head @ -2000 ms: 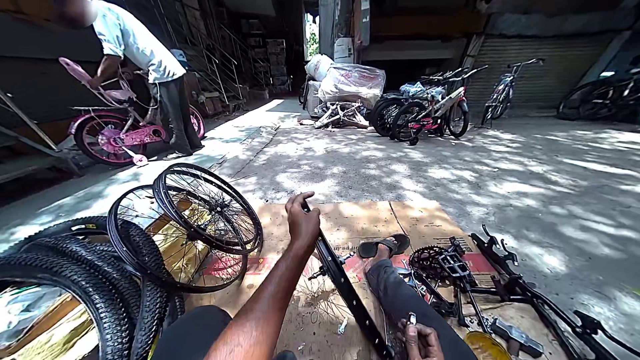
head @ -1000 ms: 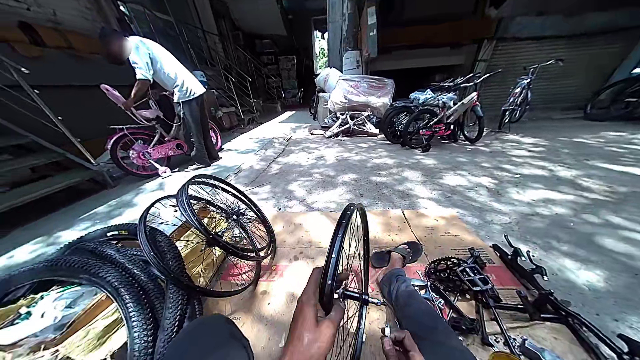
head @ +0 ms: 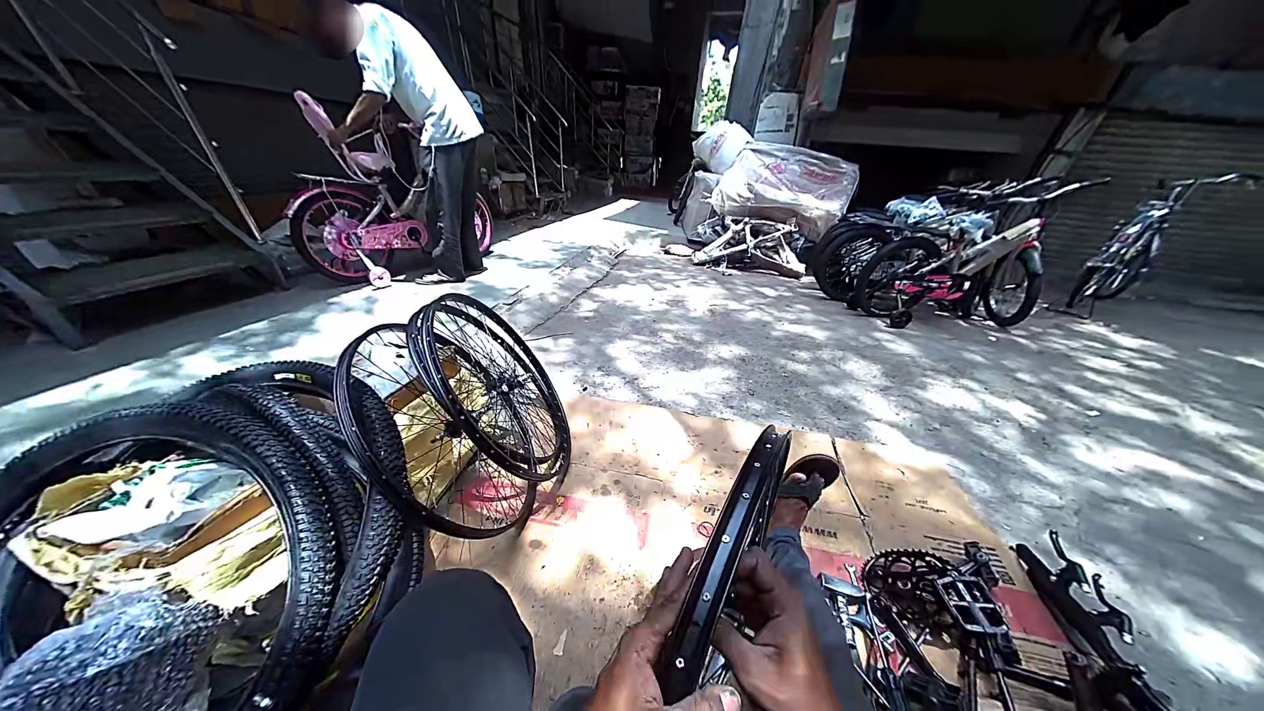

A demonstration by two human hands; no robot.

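Observation:
A black bicycle wheel rim (head: 726, 553) stands upright on edge over the cardboard, with spoke nipple heads along its face. My left hand (head: 657, 632) wraps around its near left side, thumb at the bottom. On the right side, my right hand (head: 775, 632) has bent fingers close against the rim and spokes; whether it holds something small is hidden. Two more spoked black wheels (head: 494, 395) lean together left of the cardboard, beside a stack of knobby bicycle tires (head: 306, 513). To the right lie a chainring crankset (head: 908, 583) and a pedal (head: 973, 602).
Flattened cardboard (head: 632, 454) covers the ground before me. Black brake levers and handlebar parts (head: 1086, 612) lie at right. Further off, a person bends over a pink bicycle (head: 365, 227); plastic-wrapped bundles (head: 785, 188) and parked bicycles (head: 938, 257) stand behind. Metal stairs (head: 138, 237) are at left.
The wheel has turned so its outer rim faces me more. My right hand, lower and apart from the rim a second ago, is now up against its right side.

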